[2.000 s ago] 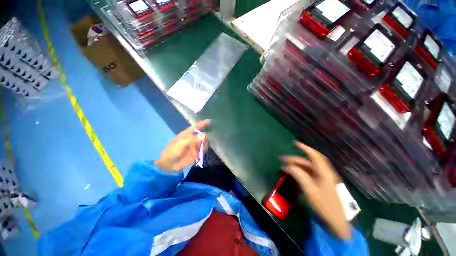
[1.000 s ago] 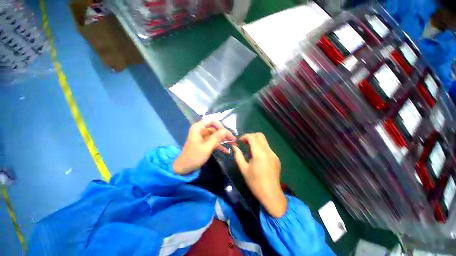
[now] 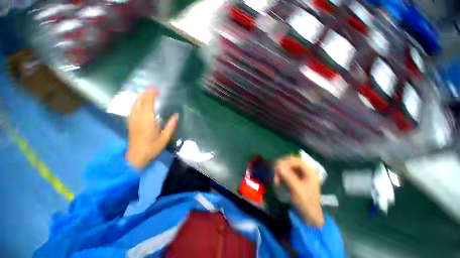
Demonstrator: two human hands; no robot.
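Observation:
The image is blurred. A handheld device (image 3: 253, 187) with a bright red lower part and dark upper part lies on the green mat near the bench's front edge. My right hand (image 3: 298, 184) is just right of it, fingers bent together; whether it holds anything cannot be told. My left hand (image 3: 146, 128) is raised at the left with thumb and fingers apart, near the clear plastic film (image 3: 169, 63), and shows nothing in it. A whitish scrap (image 3: 195, 151) lies at the bench edge between my hands.
A tall stack of clear blister trays (image 3: 272, 93) with red devices fills the right back. More trays (image 3: 83, 25) stand at the back left. A white card (image 3: 313, 166), a crumpled white tissue (image 3: 384, 187) and a brown box (image 3: 48, 85) below the bench edge also show.
My hands were together a second ago and are now apart, left hand opened, right hand moved right beside the device. The whitish scrap now lies at the bench edge. The view has shifted.

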